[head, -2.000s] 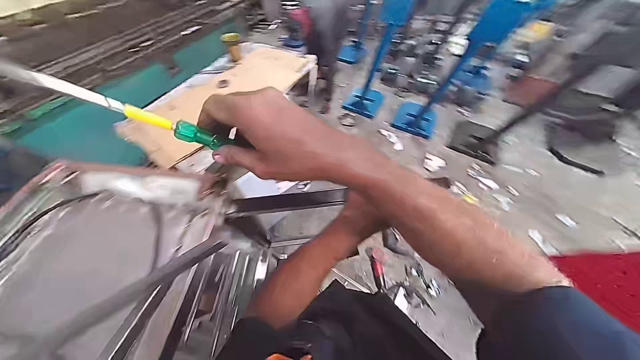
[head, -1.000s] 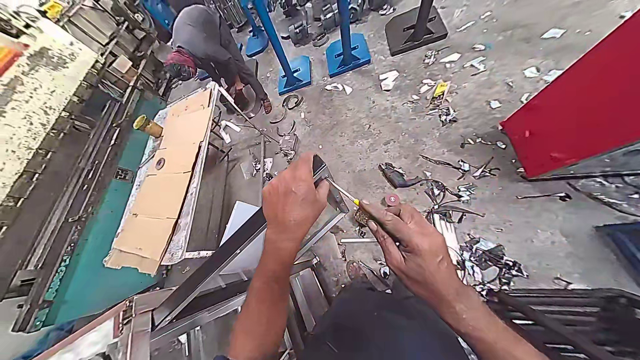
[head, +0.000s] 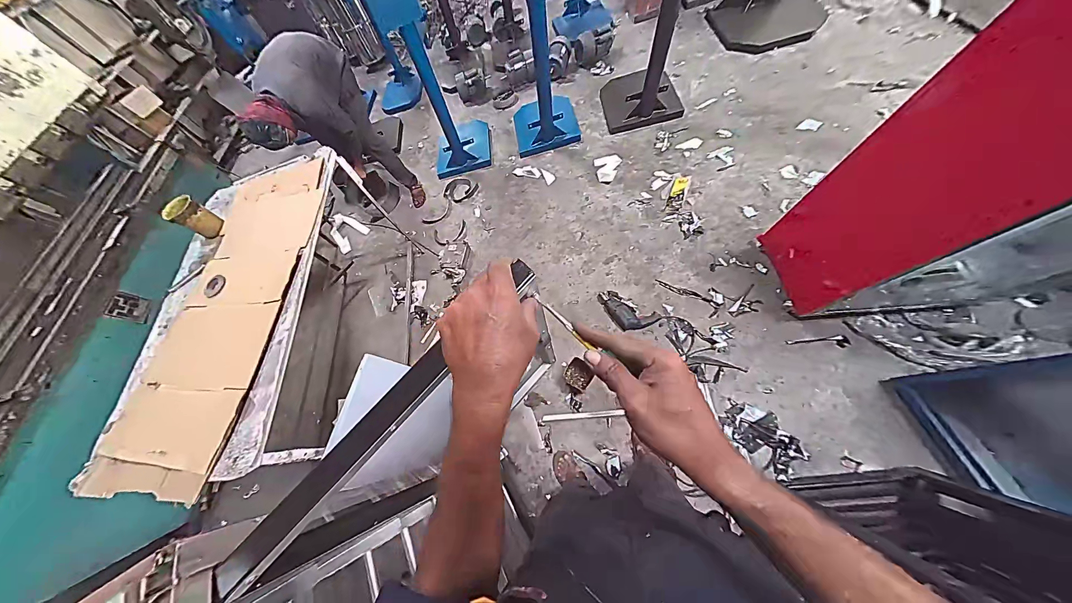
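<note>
My left hand [head: 490, 335] is closed around the upper end of a long dark metal bar [head: 352, 444], which slants down to the lower left. In my right hand [head: 653, 394] is a screwdriver [head: 565, 322], its handle mostly hidden by the fingers and a bit of yellow showing near the shaft. The shaft points up and left, and its tip is at the bar's end beside my left hand; whether it touches cannot be told. Beneath my left forearm lies a metal frame [head: 368, 557] with slats.
A cardboard-covered table [head: 226, 343] holds a yellow container [head: 193, 216] and a tape roll [head: 214, 286]. Beyond it a co-worker [head: 310, 84] bends down. Blue stands [head: 546, 126], a red panel [head: 921, 159], a black crate [head: 938, 528] and scattered scraps [head: 762, 435] surround me.
Two seconds ago one hand held the screwdriver raised, pointing left, its green handle showing; now its tip is at the bar's end. The view has swung. Since one second ago the hands look much the same.
</note>
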